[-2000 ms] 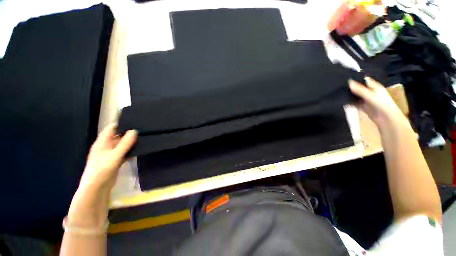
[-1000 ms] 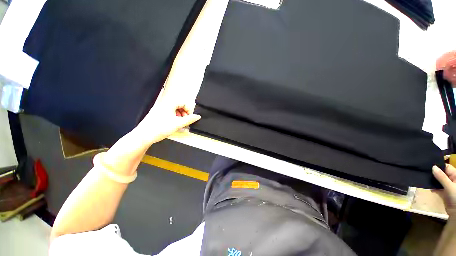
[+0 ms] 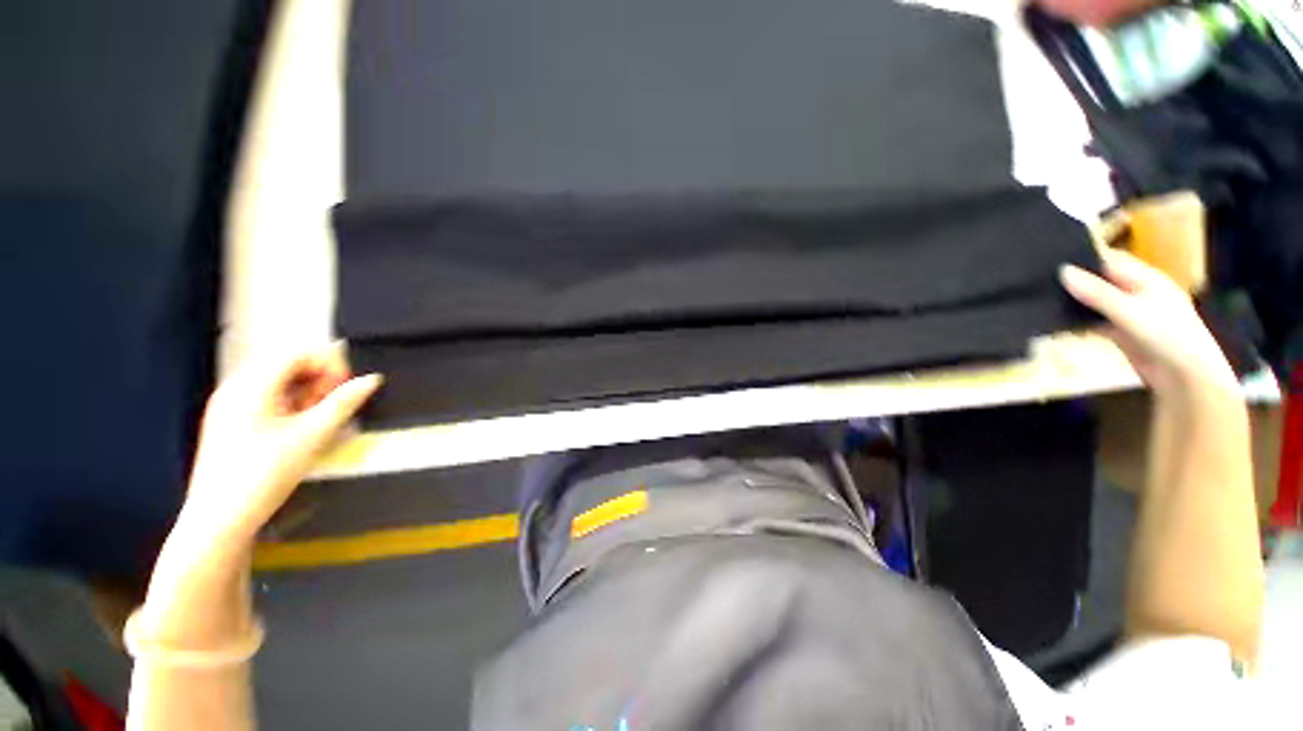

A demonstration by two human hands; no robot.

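A large flat black cut panel lies on the white-topped table, its far part cut off by the frame's top edge. A folded black band runs across its near side, with a crease along it, close to the table's front edge. My left hand pinches the band's left end between thumb and fingers. My right hand grips the band's right end, which is slightly raised. The picture is somewhat blurred.
A thick black panel stack stands at the left. At the upper right are a clear bottle with a green top, part of a pinkish-red pot, tangled black strips and a brown paper-like holder. The worn table edge borders my apron.
The view has swung right and levelled since one second ago. Compared with two seconds ago, the folded band lies nearer the table's front edge. Both hands still hold its ends.
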